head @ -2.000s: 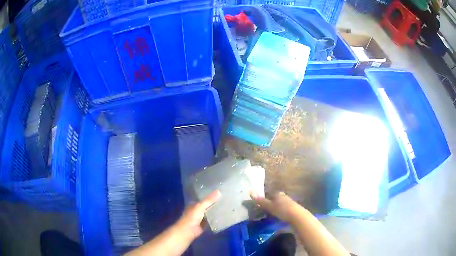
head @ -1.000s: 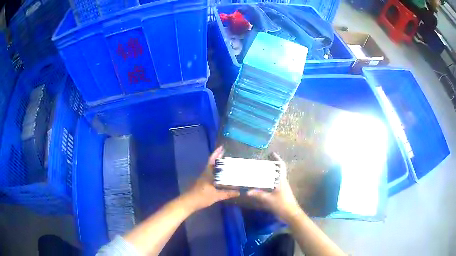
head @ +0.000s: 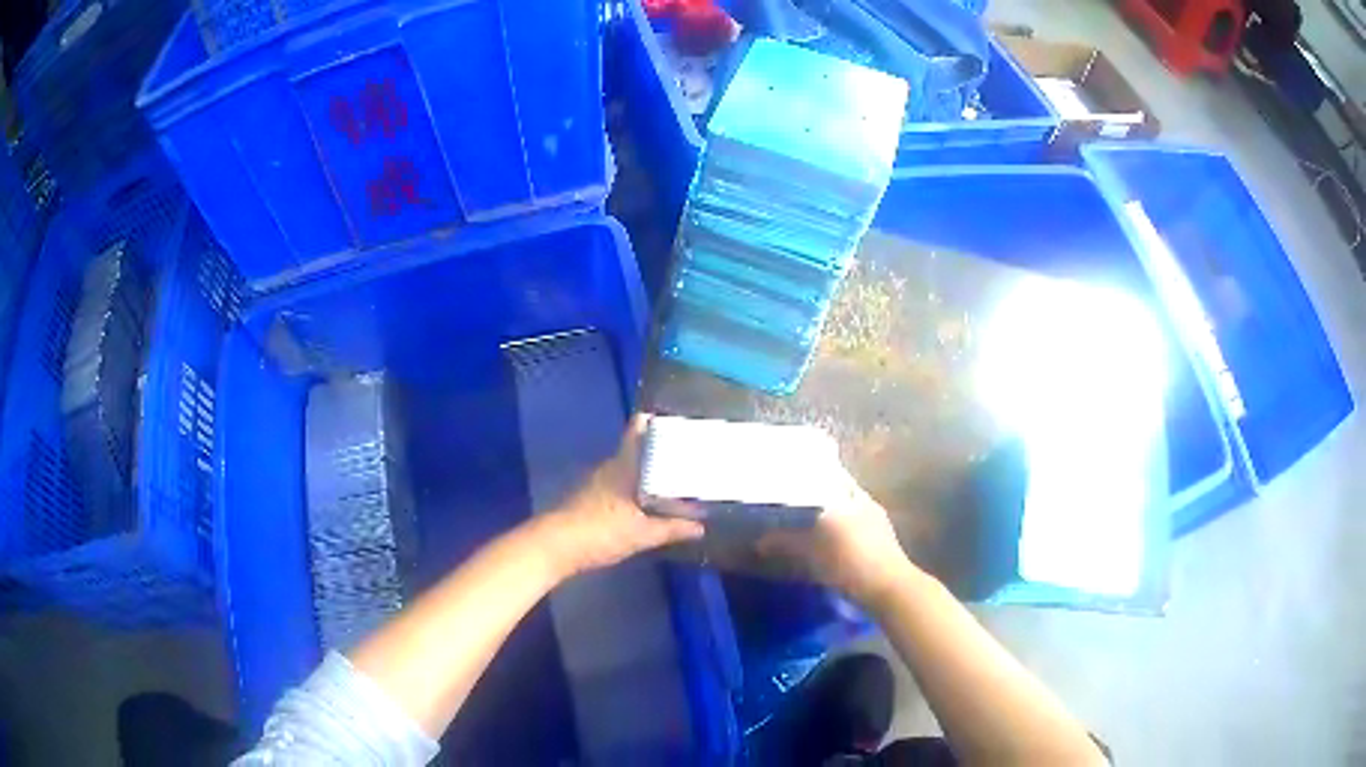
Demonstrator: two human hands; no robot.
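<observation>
A squared block of bare metal plates is held between both hands over the near-left part of the board; its edge face glares white. My left hand grips its left end and my right hand grips its right end. In the blue bin on the left, a row of bare plates stands along the left side and a smoother grey row along the right side. The undersides of the held block and some fingertips are hidden.
A tall stack of light-blue film-covered plates leans on the brown board. A glaring white stack is at right. A perforated crate is left; an upright blue bin is behind. Peeled film lies below.
The plates held loosely two seconds ago are now squared into one block between both hands. Since one second ago the view has tilted down slightly and the grip looks much the same.
</observation>
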